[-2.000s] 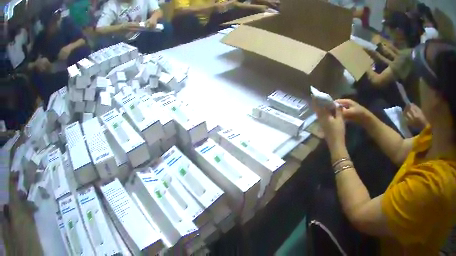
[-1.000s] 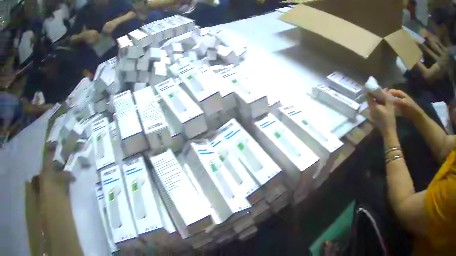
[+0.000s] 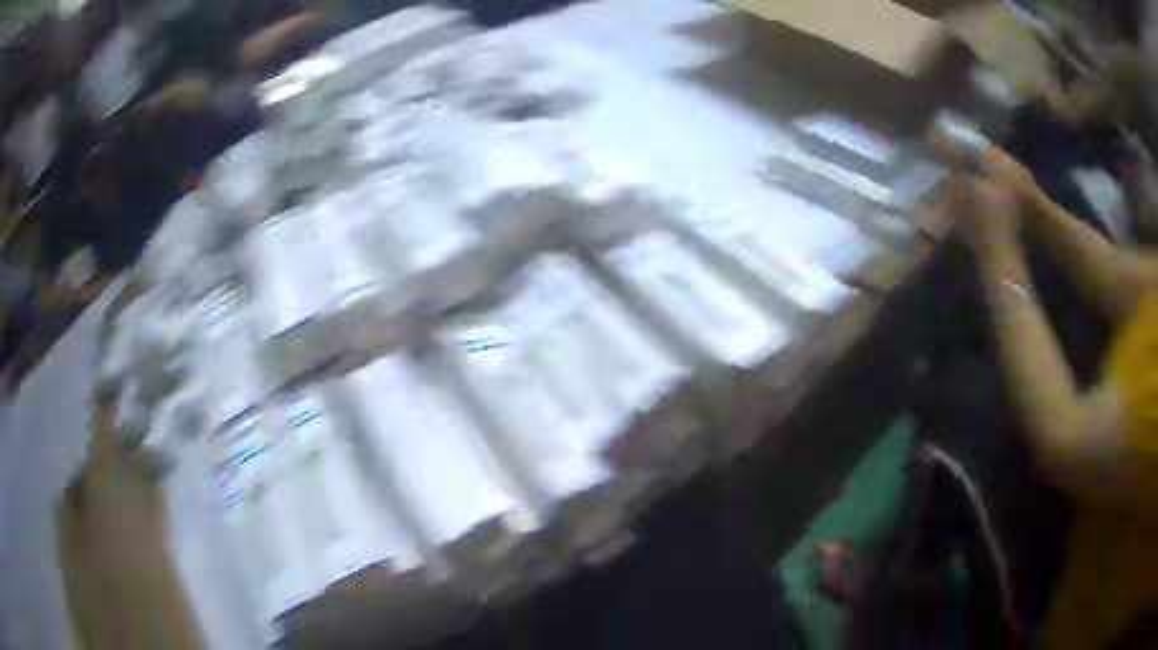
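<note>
The picture is strongly blurred. Long white retail boxes (image 3: 559, 368) with bluish lettering lie side by side in a pile along the near table edge. Another row of long white boxes (image 3: 343, 254) lies behind them. A blurred heap of small white cartons (image 3: 419, 102) is further back. Neither of my hands is in view.
A large brown shipping carton (image 3: 851, 28) is cut off at the top right. Two white boxes (image 3: 832, 178) lie near it. A person in a yellow top sits at the right, arms (image 3: 1035, 318) raised to the table edge. A brown cardboard piece (image 3: 121, 546) lies at lower left.
The view has swung, so the shipping carton now sits higher and is mostly cut off, and the boxes have shifted in the picture. The image is much more blurred. No box has clearly been moved.
</note>
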